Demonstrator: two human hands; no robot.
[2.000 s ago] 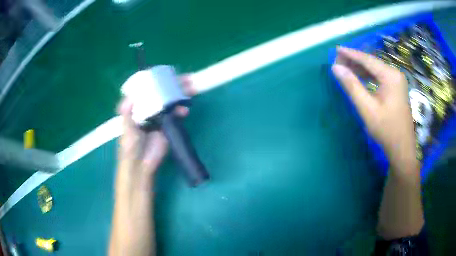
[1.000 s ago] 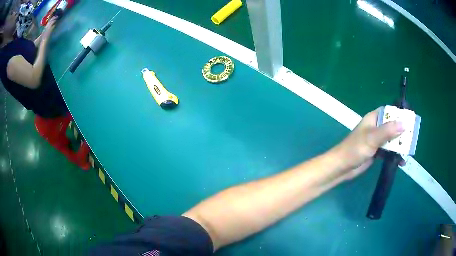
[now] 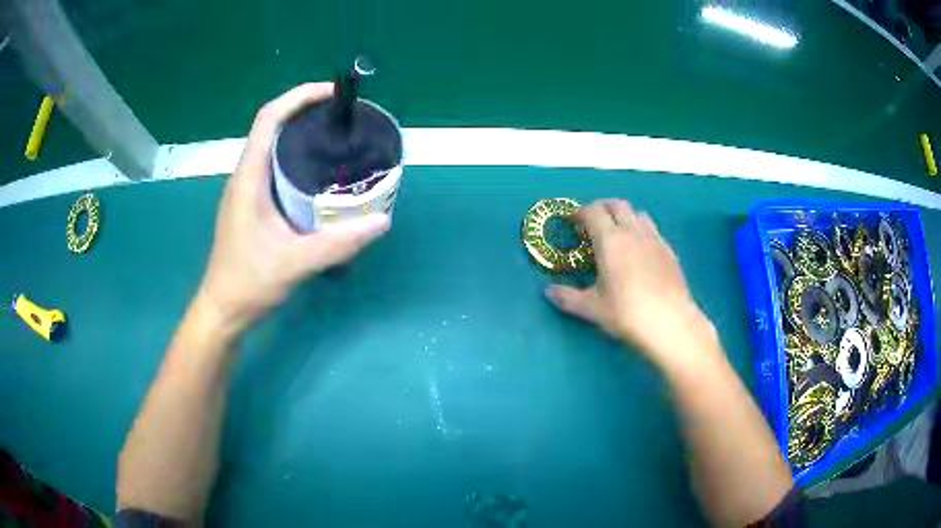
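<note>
My left hand (image 3: pixel 270 222) is closed around the pale barrel of a microphone body (image 3: pixel 338 155), its thumb on the white control panel (image 3: pixel 356 201). The black end face and the thin black neck point up towards the camera; thin red and white wires show at the panel's edge. The handle is hidden below. My right hand (image 3: pixel 631 270) has its fingers at the right edge of a gold trim ring (image 3: pixel 540 235), which is over the teal bench. Its thumb is apart below the ring; whether the fingers grip it is not clear.
A blue parts bin (image 3: pixel 766 340) heaped with gold, grey and white rings stands at the right. Another gold ring (image 3: pixel 84 223) and a yellow utility knife (image 3: pixel 39 317) lie at the left. A white rail (image 3: pixel 537 147) with a metal post (image 3: pixel 88 88) crosses behind; yellow sleeves lie beyond it.
The view has swung back from the left side. The microphone body is now tilted with its neck and end face towards the camera. My right hand, out of view a second ago, is at a gold ring.
</note>
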